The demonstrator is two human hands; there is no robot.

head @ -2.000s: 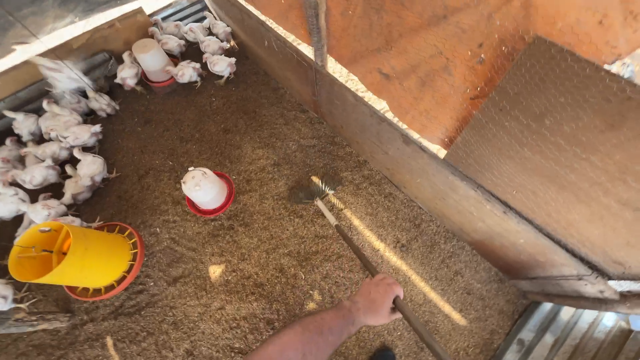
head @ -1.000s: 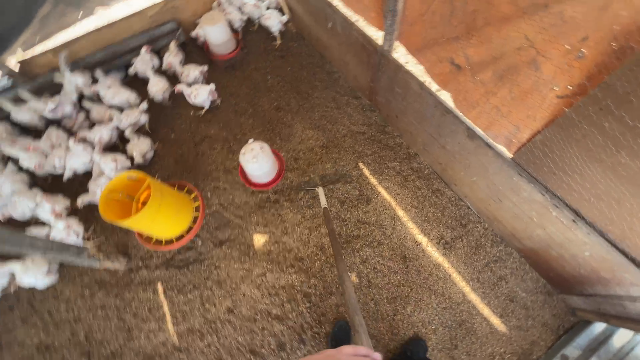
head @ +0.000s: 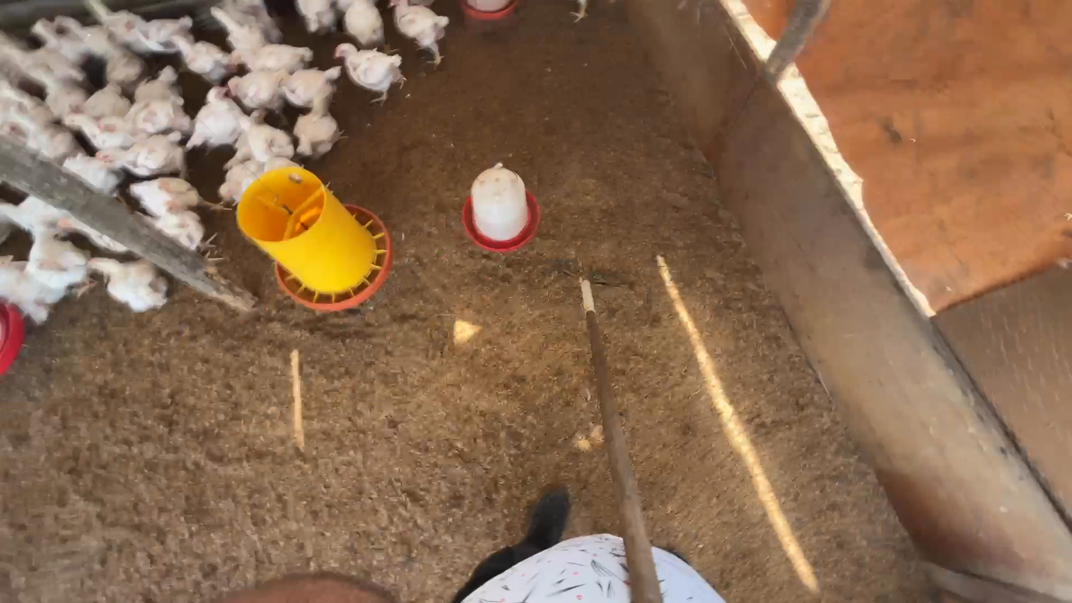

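Note:
A long wooden handle point(head: 618, 435) runs from the bottom edge, over my patterned white clothing, to a rake-like metal head point(head: 590, 276) resting on the brown litter. Part of my arm point(head: 310, 590) shows at the bottom edge, but neither hand is in the picture, so what grips the handle is hidden. Left of the tool's head stands a white drinker point(head: 499, 201) with a red base. Further left is a yellow tube feeder point(head: 306, 230) on an orange-red pan with spokes.
Many white chickens point(head: 155, 155) crowd the upper left, behind and around a slanting wooden pole point(head: 109, 213). A wooden board wall point(head: 837, 327) bounds the right side. Another red-based drinker point(head: 488, 8) is at the top edge, and a red rim point(head: 7, 335) at the left edge.
The hand seen on the handle earlier is now out of view. The tool's head has moved away from the board wall since two seconds ago. The view has shifted left and down.

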